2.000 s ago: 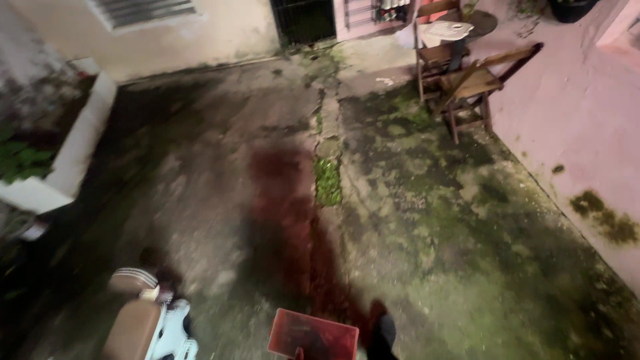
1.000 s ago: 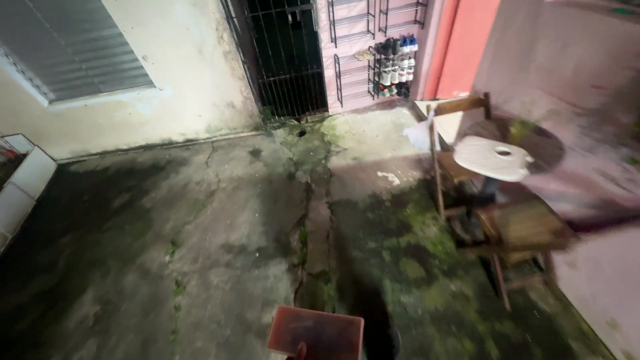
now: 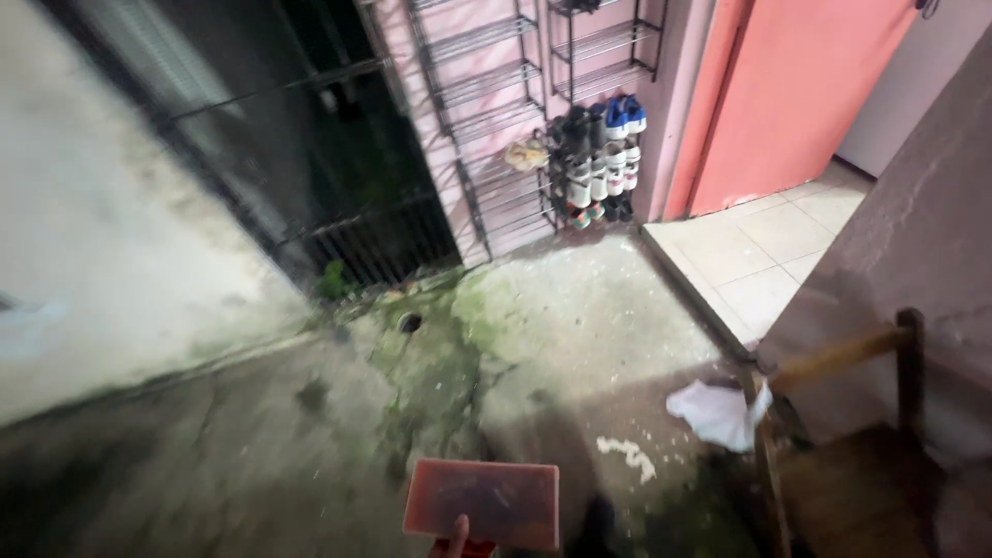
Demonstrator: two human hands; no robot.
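Observation:
A reddish, translucent rectangular box or lid (image 3: 504, 500) is at the bottom middle of the head view, over the concrete ground. A hand (image 3: 457, 539) grips it from below, with one finger or thumb lying over its near edge. Only that digit and a little of the hand show, so which hand it is cannot be told from its shape. It lies just left of the frame's middle. The other hand is out of view. Something red shows beside the digit under the box. Dark blurred shapes show through the box, too unclear to name.
Ahead stand metal shoe racks (image 3: 496, 116) with several shoes (image 3: 597, 174) on the right one. A barred gate (image 3: 372, 240) is left, a coral door (image 3: 798, 101) and raised tiled floor (image 3: 763, 240) right. A wooden chair (image 3: 845, 356) with white cloth (image 3: 717, 415) stands near right. A drain hole (image 3: 409, 322) pits the ground.
The view has moved far forward and turned right, so the gate, shoe racks and doorway stand nearer. The reddish box stays held at the bottom of the view. The round table has left the frame.

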